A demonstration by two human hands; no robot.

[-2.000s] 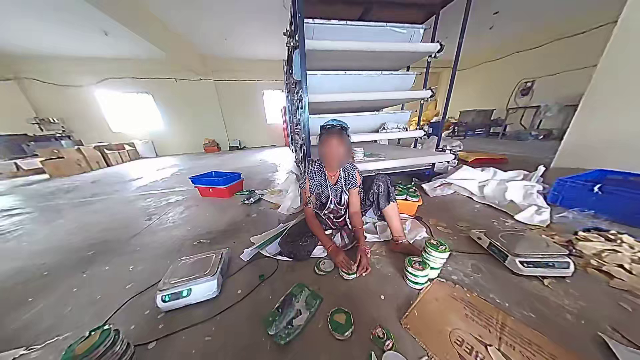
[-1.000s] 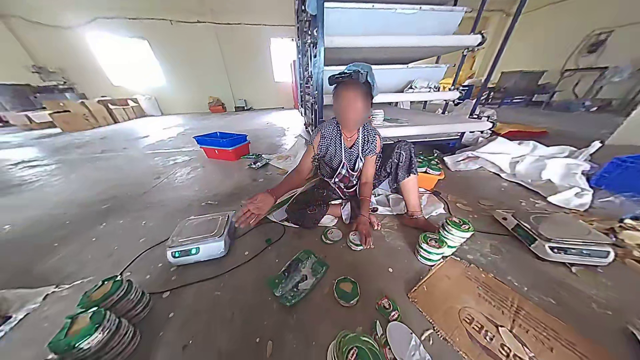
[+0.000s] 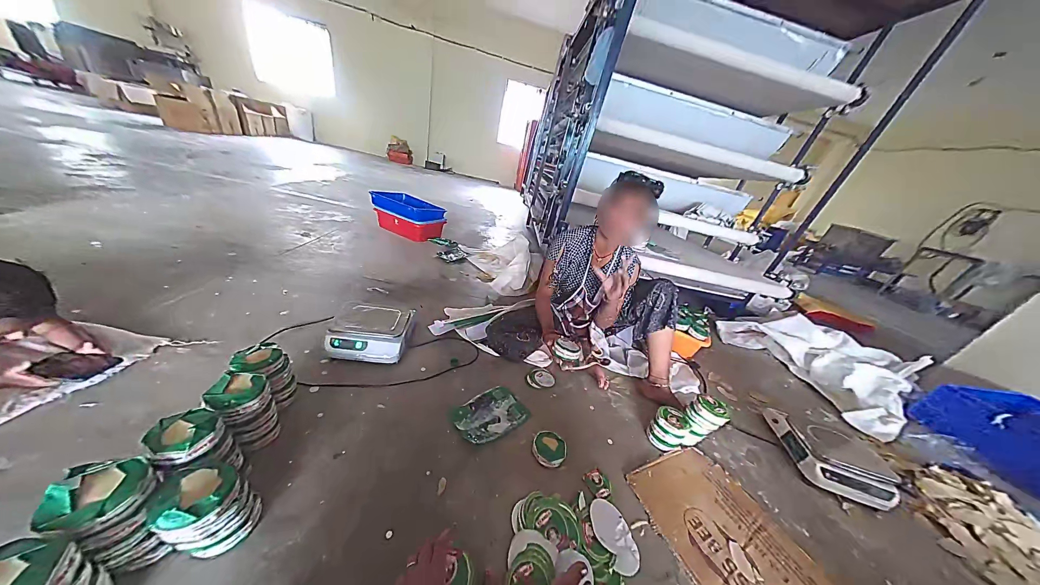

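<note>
At the bottom edge my left hand [image 3: 429, 559] is on a green round label or packet [image 3: 461, 567], its lower part cut off by the frame. To its right only the fingertips of my right hand [image 3: 574, 574] show, at a pile of green and white round labels [image 3: 546, 528]; its grip cannot be told. A small round stack with a green top [image 3: 549, 448] lies on the floor above the pile. Beyond it is a green plastic packet [image 3: 489, 414]. Several tall stacks of round green-topped packets [image 3: 199, 491] stand at the left.
A co-worker [image 3: 609, 276] sits ahead holding a round stack [image 3: 567, 351]. Digital scales [image 3: 370, 333] stand left of them and at right [image 3: 837, 459]. A flattened cardboard [image 3: 719, 520] lies at lower right, near stacked green packets [image 3: 691, 422]. Another person's hands [image 3: 73, 345] are at far left.
The view has swung left and downward, and my hands now show at the bottom. The co-worker's outstretched hand has come up before the chest; the other hand now holds a round stack.
</note>
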